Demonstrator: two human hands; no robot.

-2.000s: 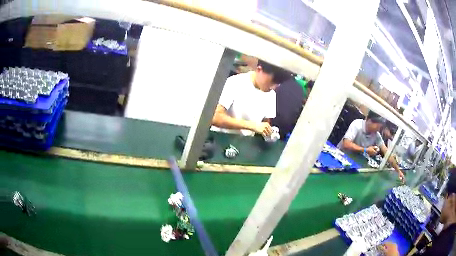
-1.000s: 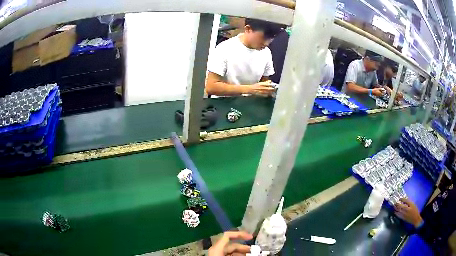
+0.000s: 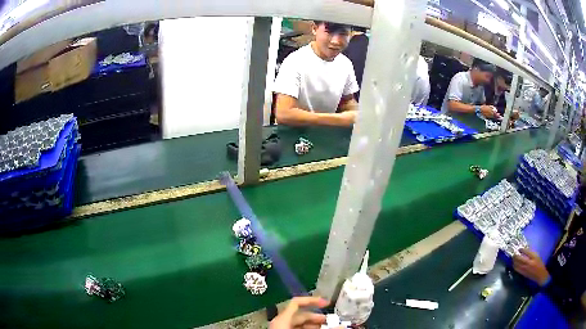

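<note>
My left hand (image 3: 297, 315) is at the bottom edge, partly cut off, with its fingers on a small white part (image 3: 334, 321). The rest of that part is out of the picture. My right hand is not in view. Two wired board assemblies with white ends (image 3: 255, 281) lie end to end on the green belt, against a slanting bluish strip (image 3: 273, 254). Another wired assembly (image 3: 104, 288) lies on the belt at the left. A crusted white glue bottle (image 3: 355, 299) stands right of my left hand.
A white post (image 3: 372, 148) rises beside the bottle. A white-handled tool (image 3: 421, 304), a cleaner bottle (image 3: 486, 254) and a yellow bit (image 3: 486, 292) are on the dark side table. A neighbour's hand (image 3: 530, 265) is by blue trays (image 3: 546, 225). Workers sit across the belt (image 3: 160, 238).
The view has tilted down and my left hand has come in at the bottom. The left assembly has moved right along the belt. The person opposite has raised their head.
</note>
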